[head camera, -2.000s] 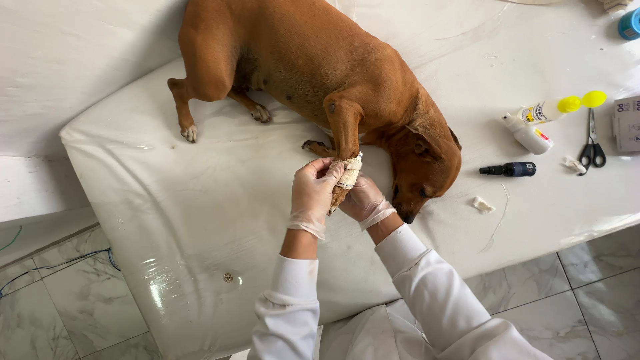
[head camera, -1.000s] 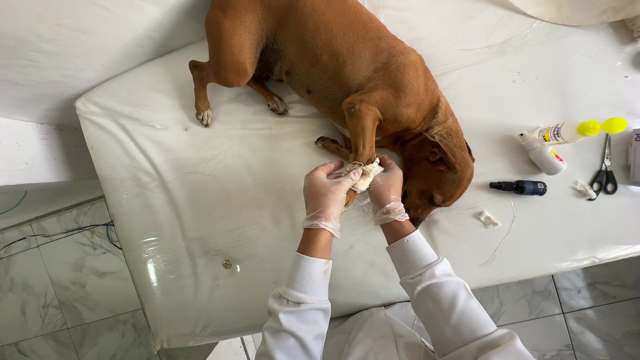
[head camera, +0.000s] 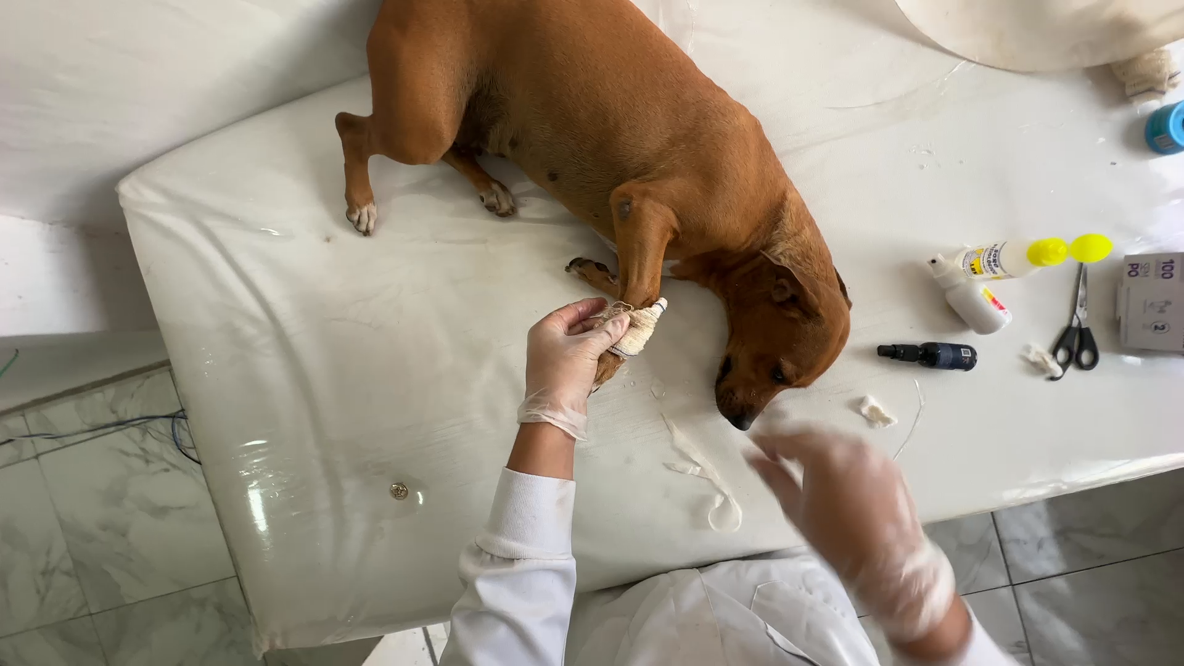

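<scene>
A brown dog (head camera: 592, 120) lies on its side on a white covered table (head camera: 324, 370), its head toward the right. Cream gauze bandage (head camera: 638, 331) is wrapped around its foreleg just above the paw. My left hand (head camera: 573, 356), in a clear glove, pinches the bandage and the paw between thumb and fingers. My right hand (head camera: 842, 490), also gloved, is blurred over the table's near edge, below the dog's muzzle; its fingers look apart and nothing shows in them. A thin white strip (head camera: 703, 476) lies between my two hands.
At the right lie black-handled scissors (head camera: 1076, 338), a dark spray bottle (head camera: 928, 356), a white spray bottle (head camera: 971, 296), a yellow-capped bottle (head camera: 1008, 258), a cotton piece (head camera: 876, 413) and a box (head camera: 1152, 302). A blue-lidded container (head camera: 1165, 128) stands behind. A metal button (head camera: 399, 491) sits on the cover.
My right hand has left the bandaged paw and moved right and toward me. My left hand has stayed at the bandage. The white strip now shows on the table.
</scene>
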